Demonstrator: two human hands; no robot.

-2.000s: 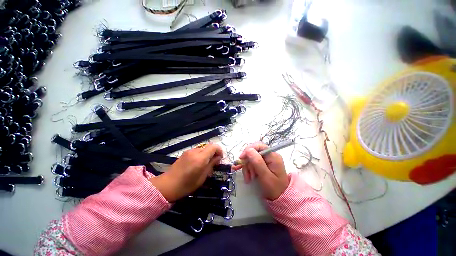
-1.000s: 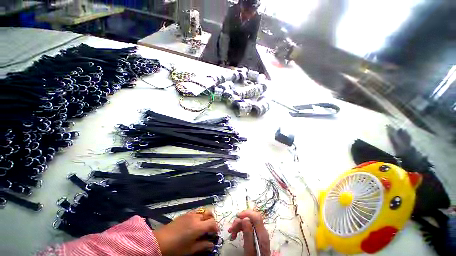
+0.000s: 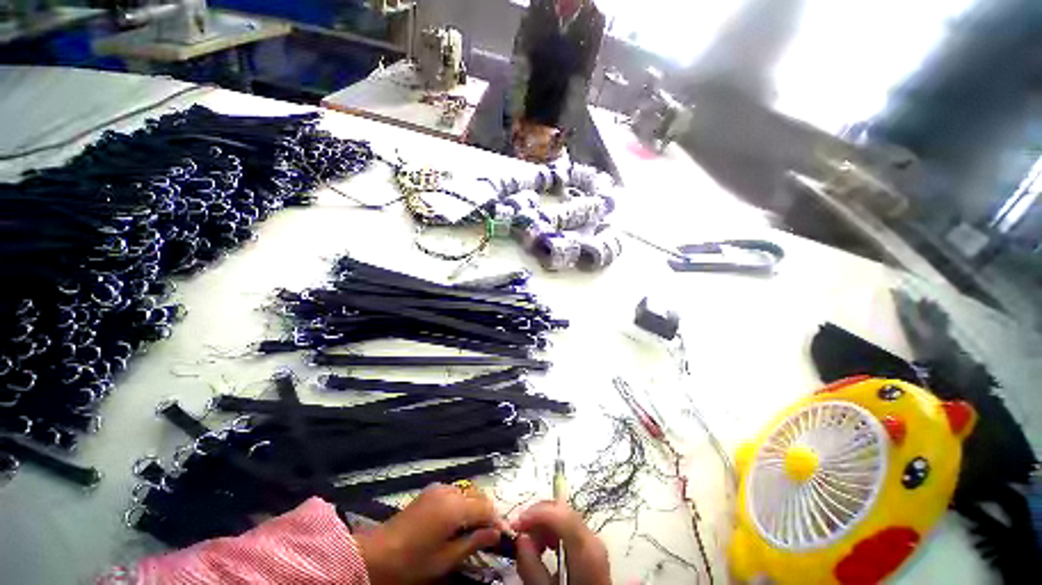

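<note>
Black webbing straps with silver D-rings lie in piles point(image 3: 423, 306) at the centre. My left hand point(image 3: 440, 528), with a ring on one finger, is at the bottom centre, closed on the end of a strap point(image 3: 489, 546). My right hand point(image 3: 560, 546) is close beside it at the frame's lower edge, partly cut off. It holds a slim pen-like hand tool point(image 3: 560, 486) that points up. The fingers of both hands meet at the strap end; the exact contact is too small to tell. Dark thread waste point(image 3: 611, 471) lies right of my hands.
A yellow chick fan point(image 3: 851, 486) stands at right. A large heap of straps point(image 3: 137, 257) is at left. Whitish rolls point(image 3: 560, 211), a small black item point(image 3: 657, 318) and a dark elongated loop point(image 3: 726, 255) lie farther back. A person point(image 3: 554, 80) is beyond the table.
The view has tilted up from the table to the room. My right hand has moved against my left hand, and the tool is now more upright.
</note>
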